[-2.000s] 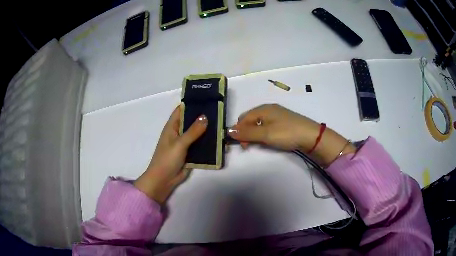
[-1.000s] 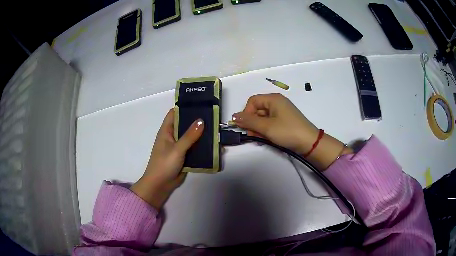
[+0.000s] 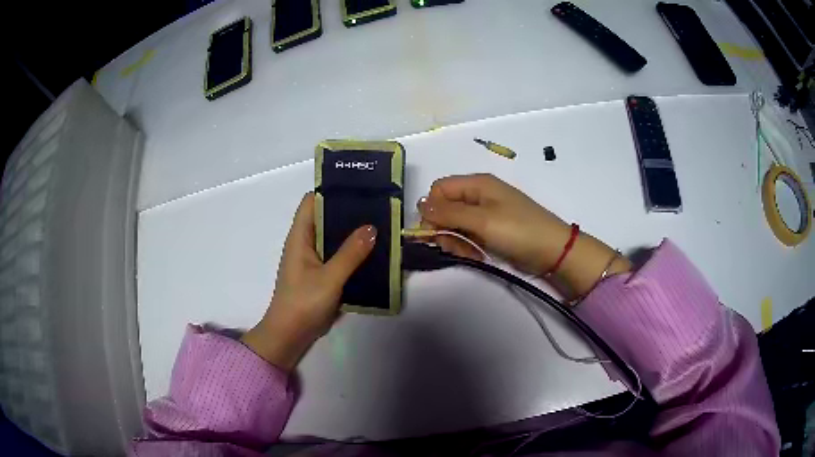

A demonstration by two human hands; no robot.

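A dark AKASO device with a yellow-beige edge [image 3: 359,277] is held upright over the table by my left hand [image 3: 308,284], thumb on its top panel. A black HDMI cable [image 3: 527,279] has its plug at the device's right side. Just above it, a thin white cable [image 3: 556,346] ends in a yellowish plug [image 3: 418,232] at the same side. My right hand [image 3: 483,219] is just right of the device with fingers curled near this plug; whether they touch it is unclear.
A brass pointed piece [image 3: 495,148] and a black memory card [image 3: 550,153] lie beyond. Remote controls [image 3: 655,156] and a tape roll [image 3: 786,205] lie right. Several similar devices [image 3: 229,57] stand in a row at the back. A ribbed foam tray [image 3: 76,268] is left.
My right hand has come off the black plug. The yellowish plug and white cable now show at the device's side. The row of devices has shifted slightly left in view.
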